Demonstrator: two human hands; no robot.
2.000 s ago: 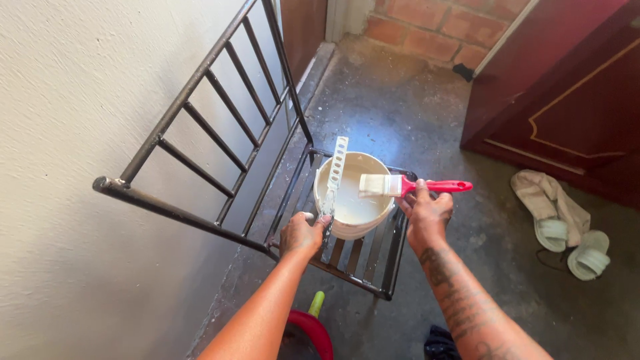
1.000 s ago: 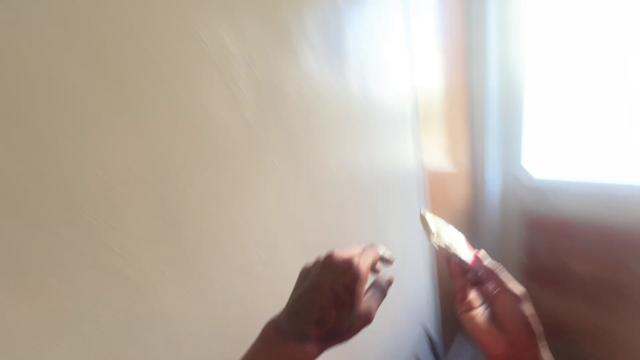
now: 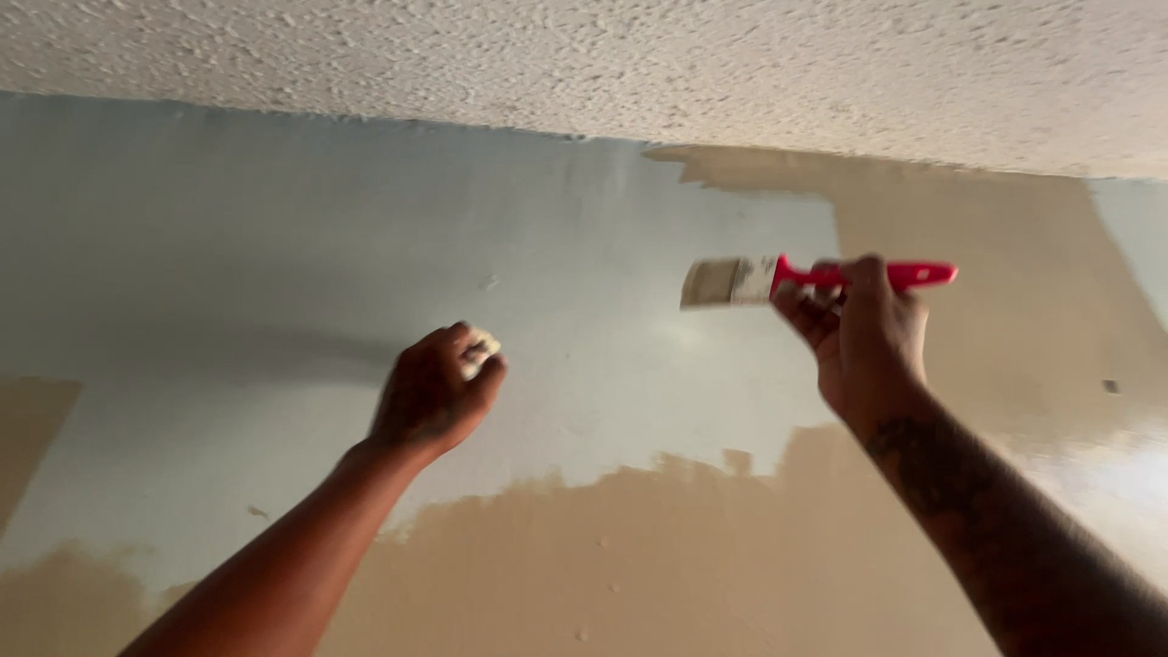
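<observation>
In my right hand (image 3: 876,338) is a flat paintbrush (image 3: 812,276) with a red handle, its bristles pointing left and coated with beige paint. My left hand (image 3: 438,388), lower and to the left, is closed around a small crumpled whitish thing (image 3: 479,351), perhaps a rag; the fingers hide most of it. Both hands are raised in front of a wall (image 3: 584,365), which is pale blue-grey in its upper middle and beige below and at the right, with ragged brushed edges between the colours. Whether the bristles touch the wall is unclear.
A rough-textured white ceiling (image 3: 584,64) meets the top of the wall along a slanting line. A beige strip (image 3: 757,169) runs just under that line at the right. A small dark mark (image 3: 1110,387) is on the wall at the far right.
The view has swung from a white bucket on a metal chair up to the wall top. The brush, over the bucket two seconds ago, is now raised in my right hand.
</observation>
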